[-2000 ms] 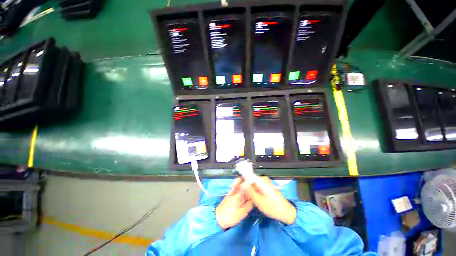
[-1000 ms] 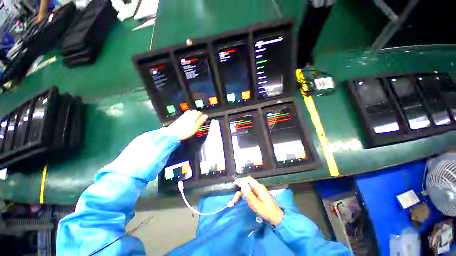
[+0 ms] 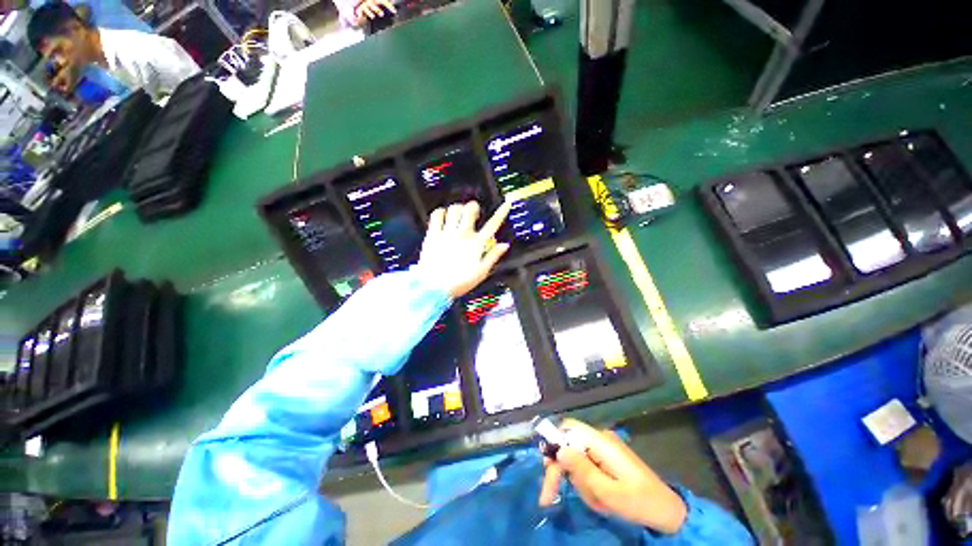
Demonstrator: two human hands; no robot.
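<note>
The far foam tray [image 3: 357, 161] is propped behind the near foam tray [image 3: 501, 427]; each holds several phones. My left hand [image 3: 460, 247] reaches over the far tray, its index finger on or just above the lit screen of the rightmost far phone [image 3: 528, 176]. It holds nothing visible. My right hand [image 3: 608, 475] is below the near tray's front edge, closed on a small white-tipped connector plug [image 3: 548, 431]. A white cable [image 3: 400, 497] hangs from the leftmost near phone [image 3: 369, 422], which my left sleeve partly covers. The near phones show coloured lines and pale areas.
A waiting tray [image 3: 762, 304] of dark phones lies at the right, past the yellow tape [image 3: 661, 320] and a small labelled device [image 3: 648, 198]. Stacked trays [image 3: 91, 357] are at the left. A person [image 3: 133, 55] sits upper left. A fan [image 3: 952, 373] stands lower right.
My left hand has left the plug area and moved up, then right across the far tray to its rightmost phone, whose screen changed. My right hand keeps the plug. The view has shifted and rotated.
</note>
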